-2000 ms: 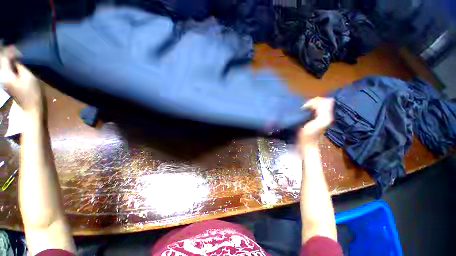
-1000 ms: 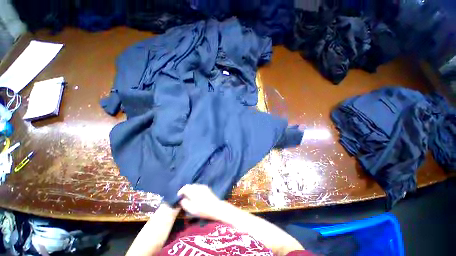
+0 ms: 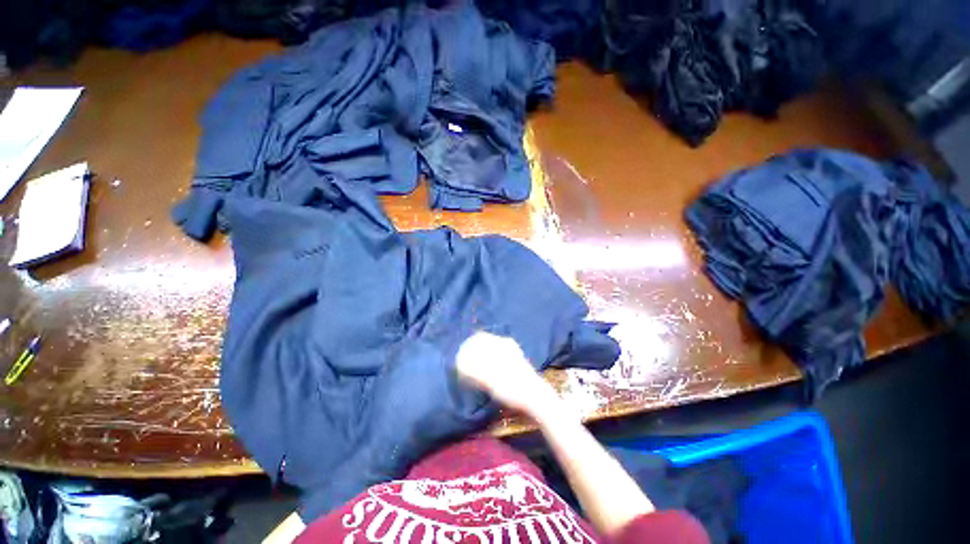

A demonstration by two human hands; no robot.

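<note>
A dark navy-grey jacket (image 3: 319, 287) lies at the table's front edge, its near part raised against my body. My right hand (image 3: 491, 369) is closed on the jacket cloth near its middle. My left hand is hidden under or behind the cloth; only a bit of forearm shows at the bottom edge. A sleeve end (image 3: 591, 345) sticks out to the right on the table. Behind it lies a loose jacket pile (image 3: 351, 96) with a small white label (image 3: 455, 128) on dark lining.
A folded jacket stack (image 3: 798, 223) hangs over the right table edge, above a blue bin (image 3: 761, 441) with dark cloth in it. Black garments (image 3: 702, 64) lie at the far edge. A white pad (image 3: 53, 216), a paper sheet (image 3: 32, 128) and yellow-green snips (image 3: 21, 361) lie at left.
The jacket has been pulled nearer and apart from the pile, showing brown table between them. My right hand has moved up and right; my left hand has gone out of sight behind the cloth.
</note>
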